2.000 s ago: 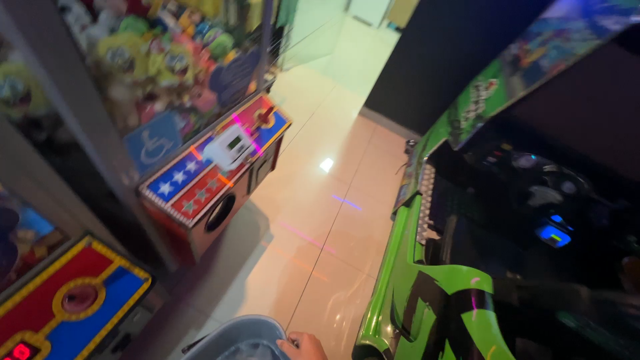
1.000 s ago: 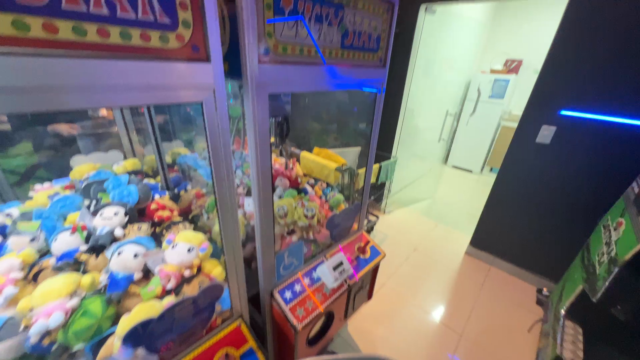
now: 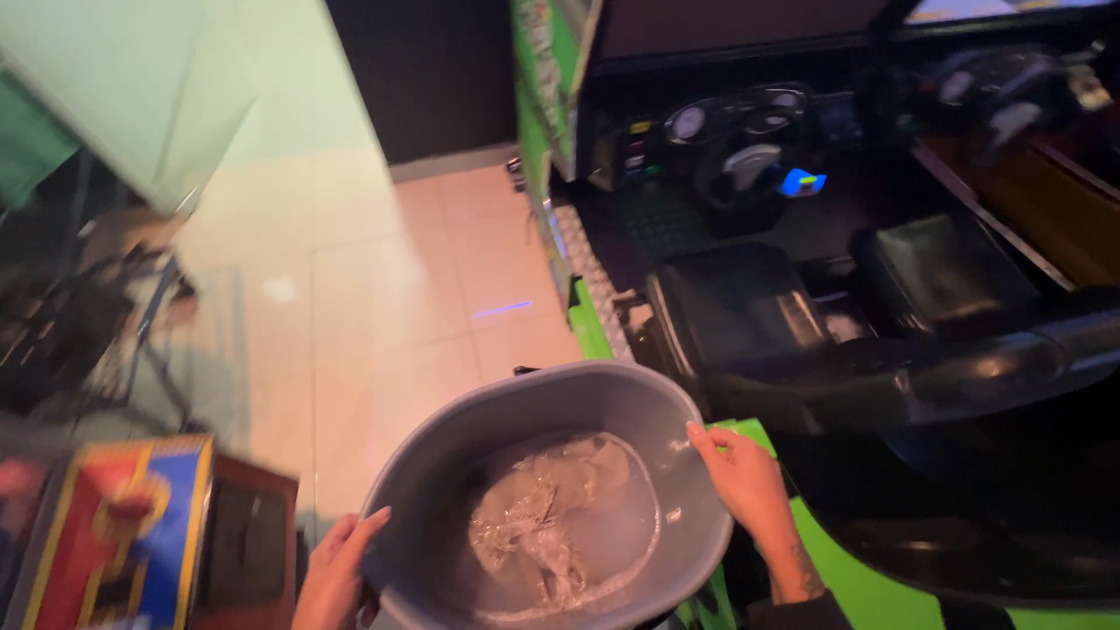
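Note:
A grey plastic basin (image 3: 437,429) is held between my two hands low in the head view. Cloudy water and a soaked light-coloured cloth (image 3: 547,525) lie at its bottom. My left hand (image 3: 337,569) grips the rim at the left side, thumb on top. On the right side my right hand (image 3: 744,477) holds the rim, with the thumb and a finger over the edge and the other fingers partly hidden.
A green and black racing arcade cabinet (image 3: 604,337) with steering wheels and black seats (image 3: 735,306) stands at the right. A red, blue and yellow game machine panel (image 3: 114,534) is at lower left. Pale floor tiles (image 3: 394,289) run between them.
The view has swung from the claw machines down toward the basin and racing cabinet. Both hands now show on the basin; two seconds ago only one hand showed at its rim.

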